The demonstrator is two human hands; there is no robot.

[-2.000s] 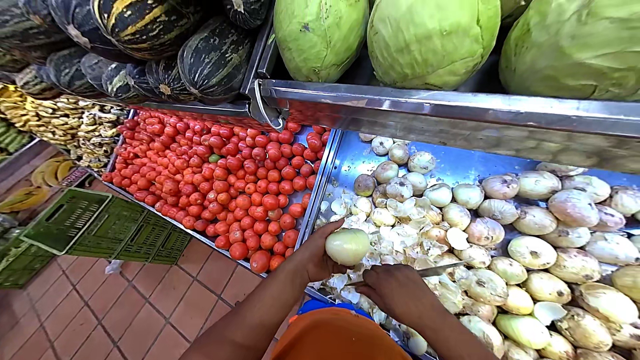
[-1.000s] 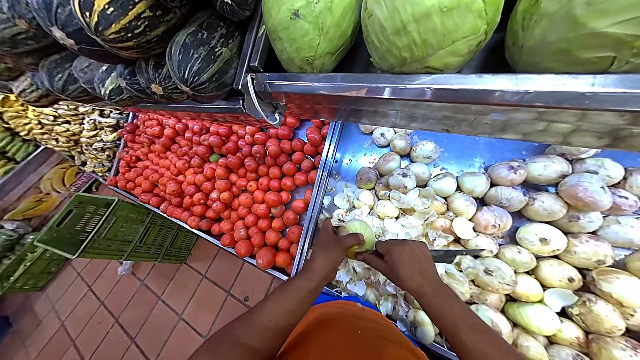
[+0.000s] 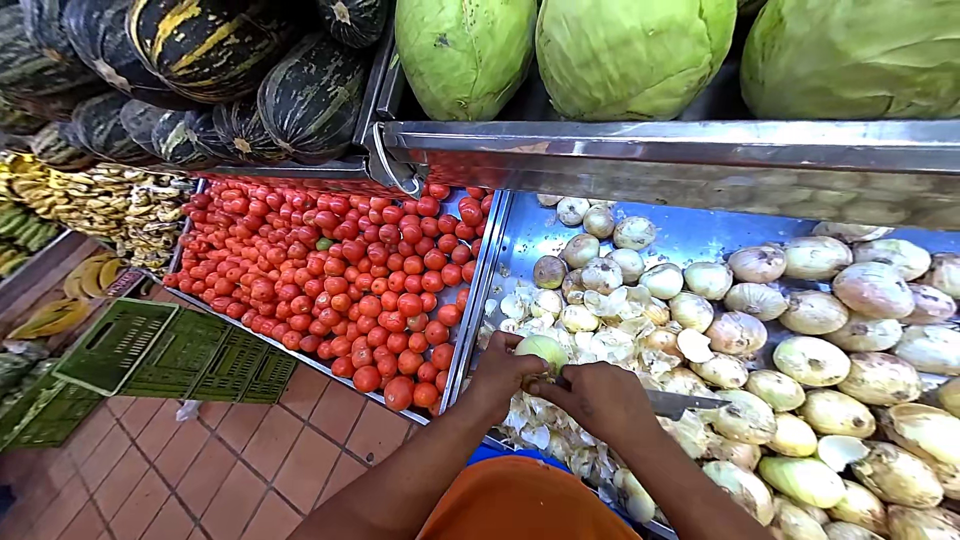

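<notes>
My left hand (image 3: 504,375) grips a pale green-white onion (image 3: 543,349) at the near left of the onion tray. Closed around a knife, my right hand (image 3: 600,394) meets the onion's near side with its fingers. The knife blade (image 3: 686,403) points right, away from the onion, over the pile; its handle is hidden in my palm. Loose onion skins (image 3: 615,334) lie beneath and beyond both hands. Whole onions (image 3: 811,361) fill the right part of the metal tray.
Tomatoes (image 3: 367,285) fill the tray on the left, beyond a metal divider (image 3: 476,300). A steel shelf edge (image 3: 675,142) with cabbages (image 3: 634,56) runs above the onions. Squashes (image 3: 311,97) sit at upper left. Green plastic crates (image 3: 116,345) stand by the tiled floor (image 3: 262,450).
Two seconds ago the onion sat upright in my left hand with the blade near it. Both hands have since come together on the onion, and it is more covered by my fingers.
</notes>
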